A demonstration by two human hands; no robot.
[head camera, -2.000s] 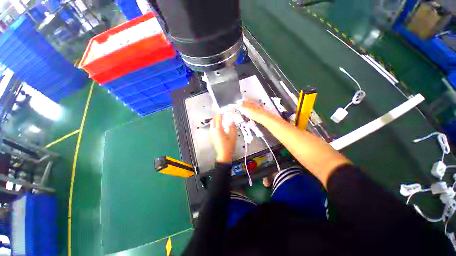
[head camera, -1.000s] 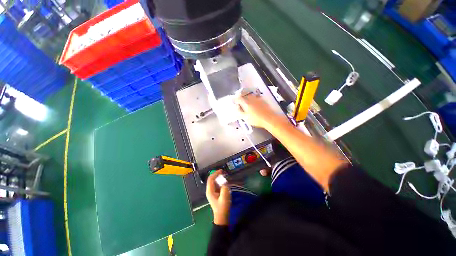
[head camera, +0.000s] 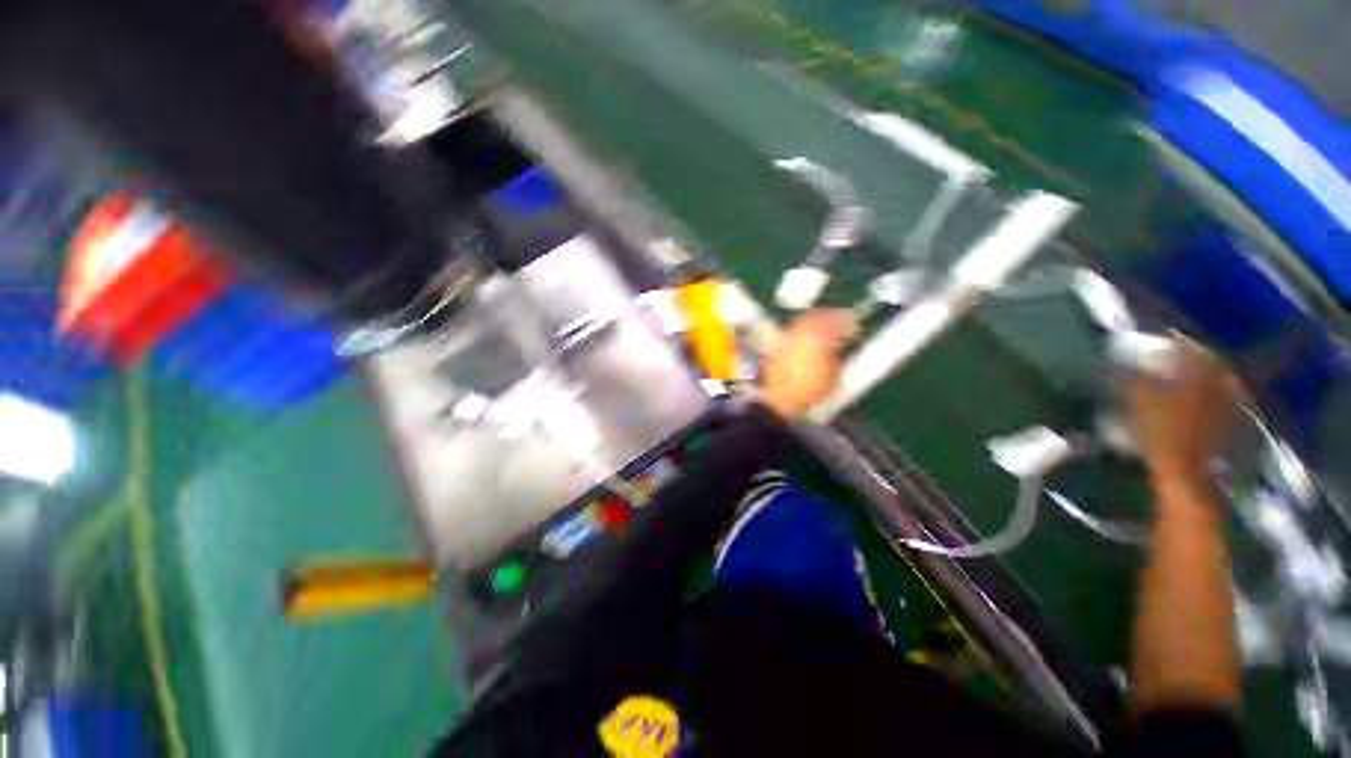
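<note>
The picture is strongly blurred. My right hand (head camera: pixel 1178 407) is over the conveyor belt at the right, at a white corded adapter; its grip is too blurred to tell. My left hand (head camera: pixel 805 363) is at the near end of the white divider strip (head camera: pixel 963 289), beside the yellow post; its fingers are unclear. One white adapter (head camera: pixel 802 287) lies just beyond my left hand, its cord trailing. Another adapter (head camera: pixel 1030 450) lies left of my right hand. White items (head camera: pixel 541 407) show on the metal base plate (head camera: pixel 489 496), too blurred to name.
The black machine head (head camera: pixel 222 148) fills the upper left. Yellow posts stand at the plate's right (head camera: pixel 711 329) and left (head camera: pixel 360 587). The front panel has a green button (head camera: pixel 508 576) and a red button (head camera: pixel 612 514). An orange-red crate (head camera: pixel 141 282) is at the left.
The view has swung right. My right hand has left the horn area and is over the adapters on the belt. My left hand has moved from the front panel to the divider strip.
</note>
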